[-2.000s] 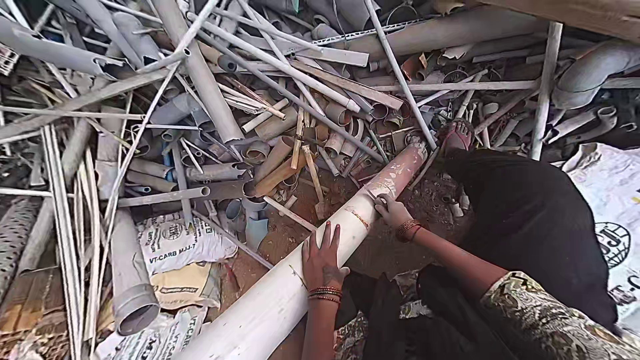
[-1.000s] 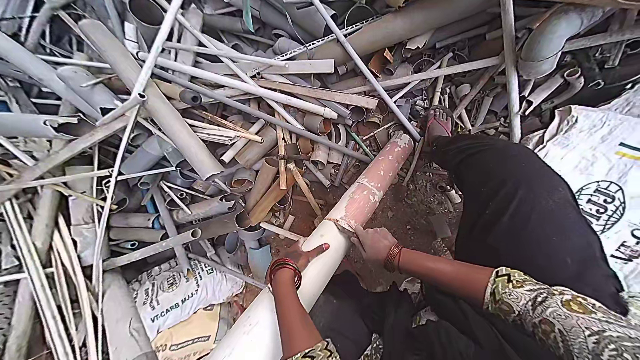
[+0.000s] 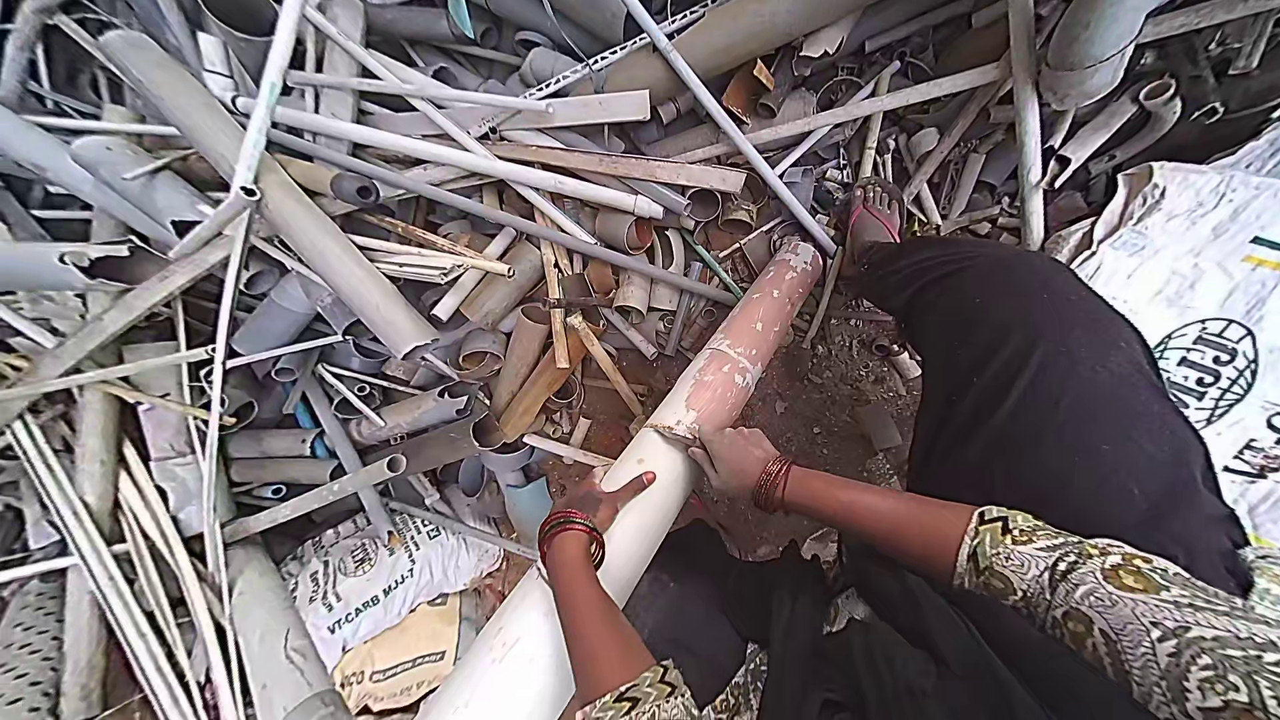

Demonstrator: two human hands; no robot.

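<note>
A long plastic pipe point(image 3: 640, 530) slants from the bottom centre up toward a sandalled foot. Its lower length is white and smooth; the upper part is reddish with flaking white patches. My left hand point(image 3: 592, 503), with bangles at the wrist, rests on the white part's left side, thumb across its top. My right hand point(image 3: 738, 460) is closed against the right side, by the seam where white meets red. Its fingers are bent and partly hidden, so whether a small tool is inside cannot be made out.
Scrap pipes point(image 3: 290, 220) and thin strips lie heaped across the left and top. A printed white sack point(image 3: 385, 575) and a brown sack point(image 3: 400, 655) lie at lower left. Another white sack point(image 3: 1190, 270) is at the right. My foot point(image 3: 873, 215) stands near the pipe's far end.
Along the pipe, the reddish stretch is longer than two seconds ago, and the white stretch begins lower. My left hand, flat with spread fingers earlier, now lies more along the pipe's side.
</note>
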